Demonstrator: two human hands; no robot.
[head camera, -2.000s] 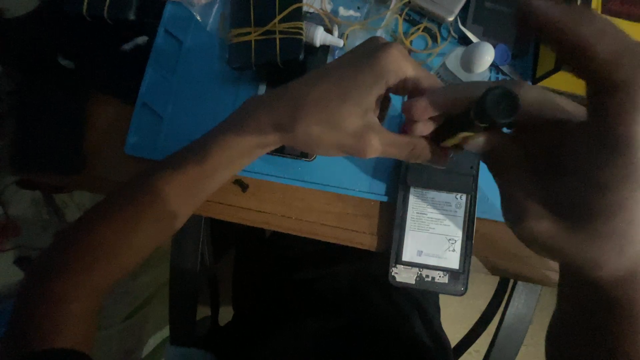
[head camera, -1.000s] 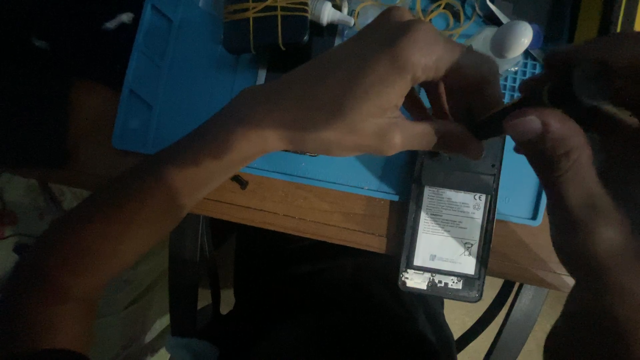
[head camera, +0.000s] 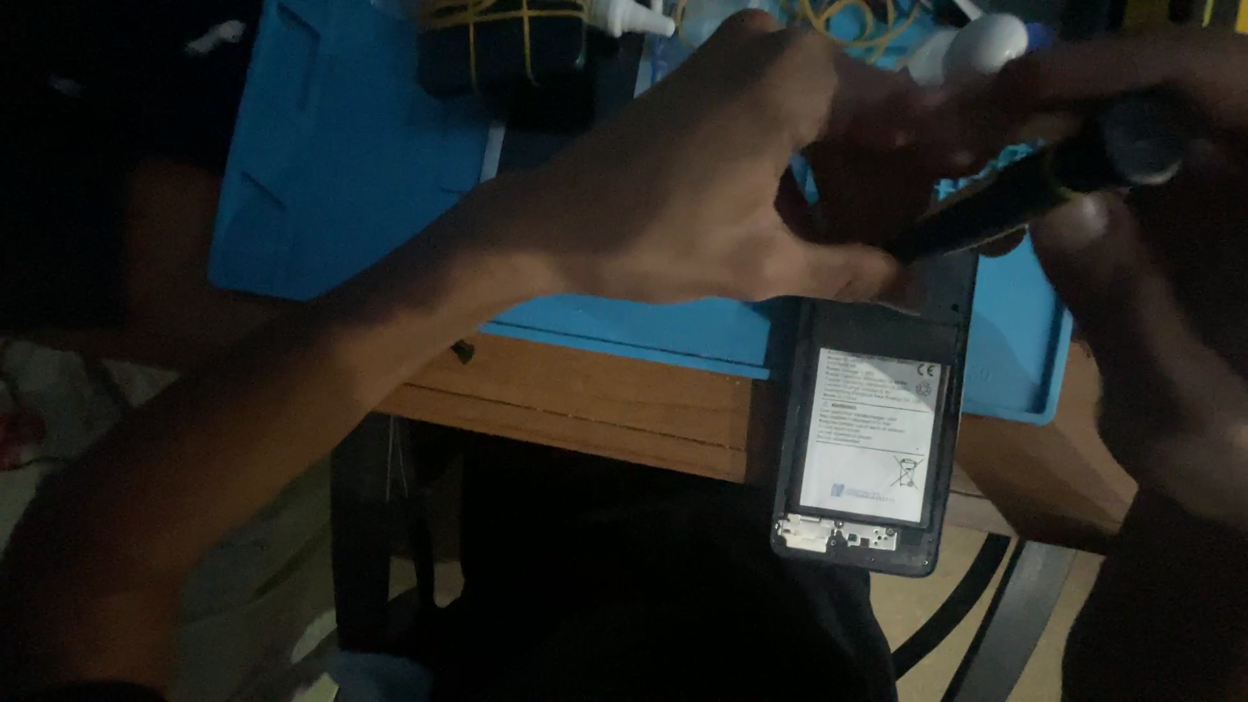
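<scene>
An opened smartphone (head camera: 882, 331) lies with its back off, its lower end sticking out past the table edge. Its white-labelled battery (head camera: 870, 439) and a small board at the bottom show; its upper part is under my hands. My left hand (head camera: 721, 195) reaches across it, thumb and fingers around the lower end of a black screwdriver-like tool (head camera: 1014, 200). My right hand (head camera: 1121, 234), dark and partly blurred, holds the thick upper end of that tool, its thumb against the shaft. The tool's tip is hidden behind my left fingers.
A blue silicone work mat (head camera: 341, 156) covers part of the wooden table (head camera: 585, 400). Toward the back stand a black box (head camera: 502, 49) wrapped in yellow rubber bands, a white nozzle (head camera: 634, 18) and a white rounded bottle top (head camera: 990, 41). A small dark piece (head camera: 463, 349) lies near the front edge.
Since one second ago, the tool's thick upper end has come back into sight and my right hand's fingers have spread out around it. My left hand stays over the phone's upper part.
</scene>
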